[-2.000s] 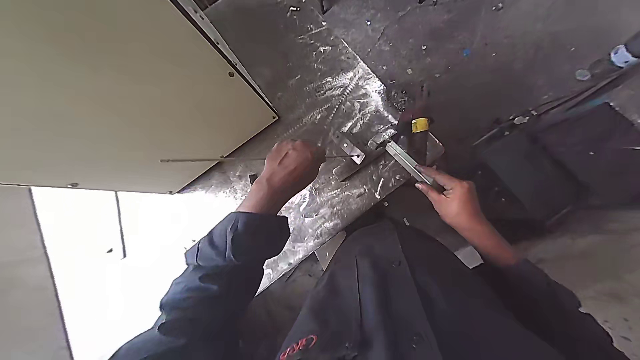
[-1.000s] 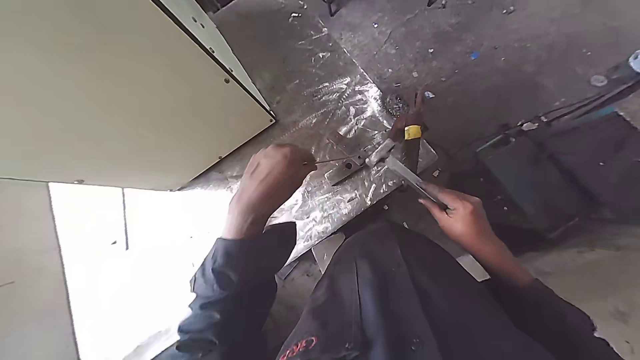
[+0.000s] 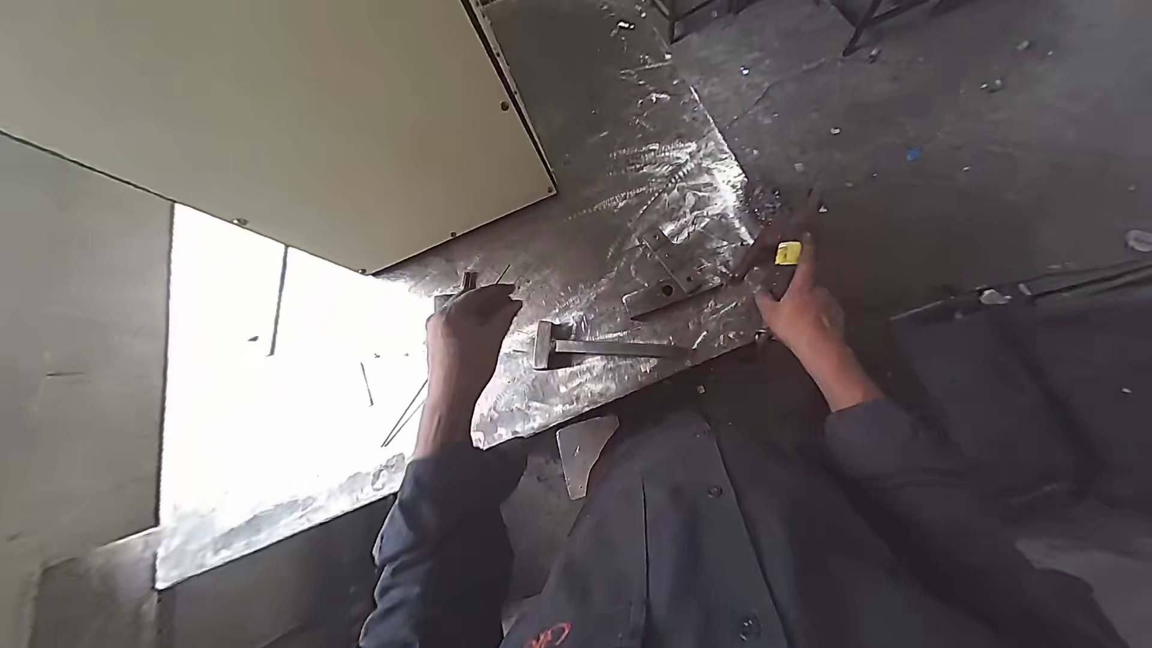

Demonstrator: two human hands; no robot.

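My left hand [image 3: 472, 346] is closed around a thin metal rod [image 3: 503, 274]; its tip shows above the fingers and its other end slants out below the wrist. Just beyond that hand is a small metal piece [image 3: 469, 282], partly hidden. A hammer [image 3: 621, 348] lies on the metal tabletop [image 3: 540, 400], its head toward my left hand. Farther right, a flat metal bar with a hole [image 3: 652, 300] touches another drilled flat bar [image 3: 670, 263]. My right hand [image 3: 805, 310] grips a dark tool with a yellow band [image 3: 787, 253] at the table's right edge.
A large cream metal panel [image 3: 297, 117] stands over the left and far part of the table. Thin rods [image 3: 366, 384] lie in the glare at left. A metal plate offcut [image 3: 585, 450] is below the near edge. Dark boxes and cables [image 3: 1026, 292] are at right.
The hammer has left my right hand and lies on the table; that hand is now on the yellow-banded tool. My left hand has moved left, away from the drilled bars.
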